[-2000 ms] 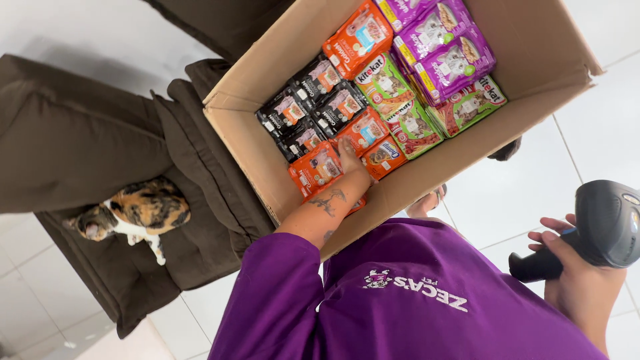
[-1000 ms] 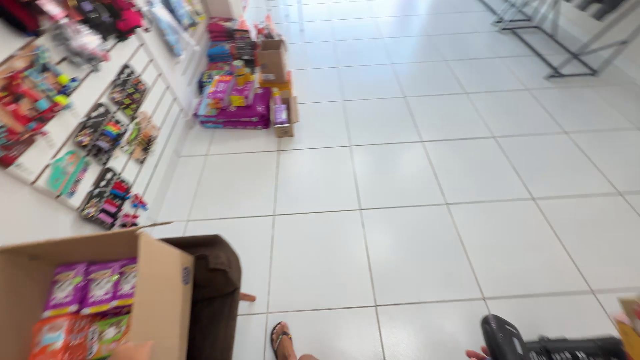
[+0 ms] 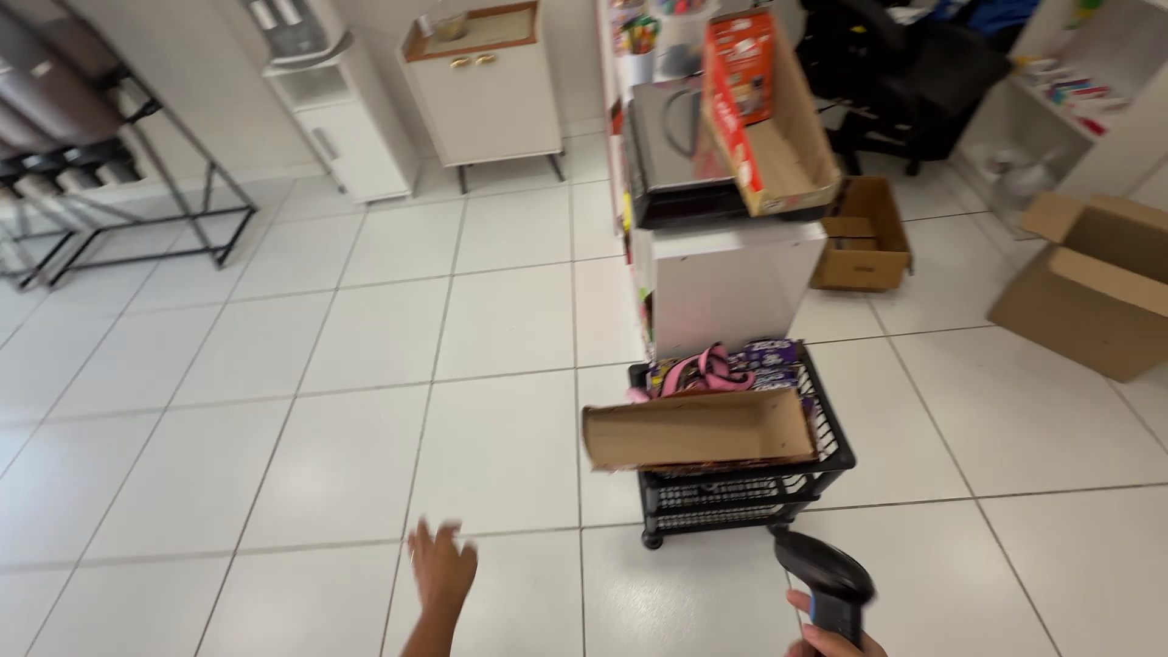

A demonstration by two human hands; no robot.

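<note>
My left hand [image 3: 442, 564] hangs over the white floor tiles at lower centre, slightly blurred, its fingers apart and holding nothing. At the bottom right my right hand [image 3: 830, 639] grips the handle of a black handheld barcode scanner [image 3: 826, 570], which points up and left. Ahead of the scanner stands a black plastic basket cart [image 3: 739, 493]. Across its top lies a long shallow cardboard box [image 3: 698, 433], beside a pink strap [image 3: 707, 372] and purple packages [image 3: 772, 354].
A white counter [image 3: 730, 292] behind the cart bears a dark appliance [image 3: 675, 146] and a red-and-brown carton [image 3: 789, 155]. Cardboard boxes [image 3: 862, 265] [image 3: 1086, 310], a black office chair [image 3: 912, 82] and shelving stand right. Left are a cabinet [image 3: 502, 109], a water dispenser stand [image 3: 351, 137] and a metal rack [image 3: 201, 219].
The view has swung widely. Two seconds ago my left hand was among pet food pouches in a cardboard box; now it is away from them. The scanner stays in my right hand.
</note>
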